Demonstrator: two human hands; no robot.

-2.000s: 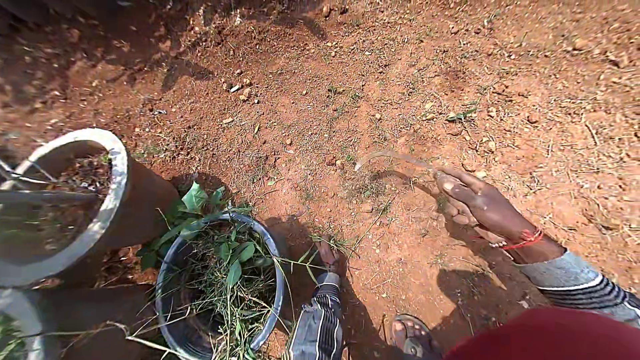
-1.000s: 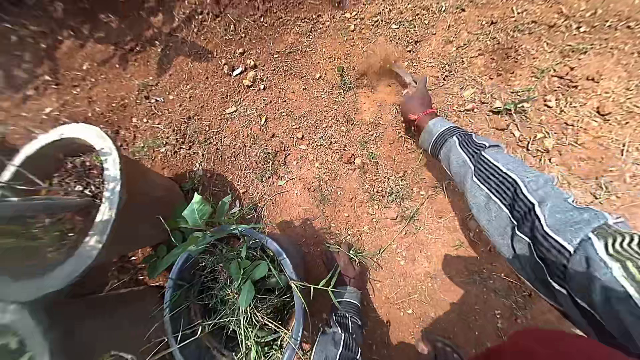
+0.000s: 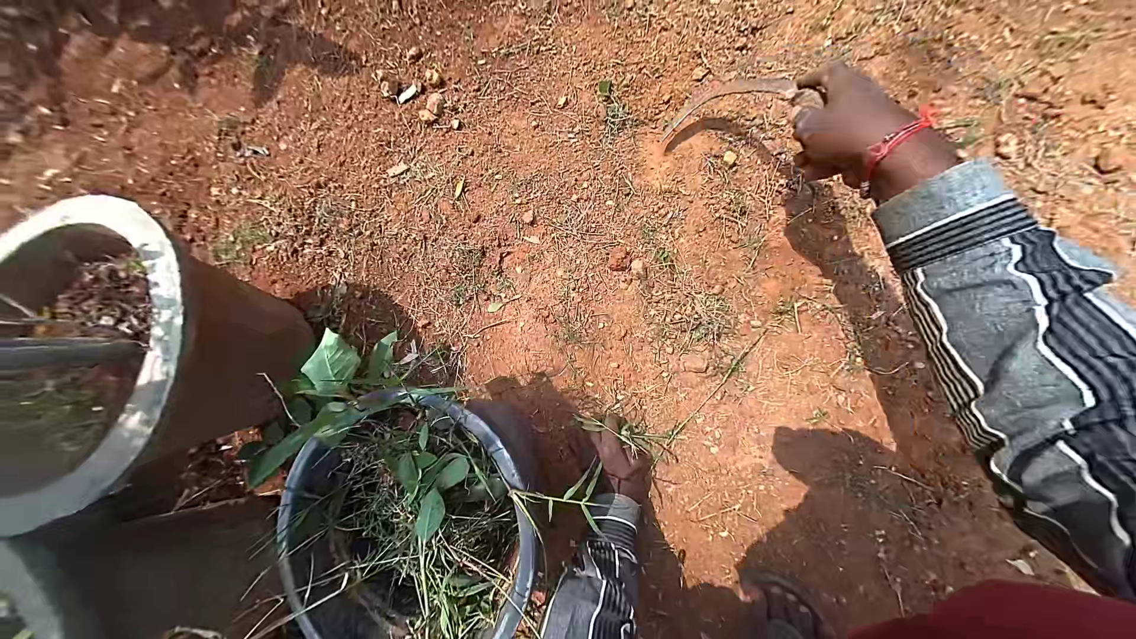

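Observation:
At the upper right, my right hand (image 3: 843, 124) grips the handle of a sickle (image 3: 741, 87), whose curved blade points left with its tip close to the red soil. My left hand (image 3: 619, 457) is low at the centre, near the ground, closed around some grass stems (image 3: 661, 435) that stick out on both sides. Just left of it stands a dark bucket (image 3: 524, 497) filled with pulled grass and leafy weeds (image 3: 430, 497). Short weeds (image 3: 706, 319) and dry bits lie on the soil between my hands.
A large round planter with a white rim (image 3: 164, 328) stands at the left, a second rim (image 3: 27, 577) below it. Broad green leaves (image 3: 330, 362) lean over the bucket's far edge. Small stones (image 3: 433, 105) lie at the upper left. A sandalled foot (image 3: 785, 608) is at the bottom.
My right hand reached up and forward with the sickle, raising dust one second ago; the dust is gone and the blade now shows plainly. My left hand stays beside the bucket.

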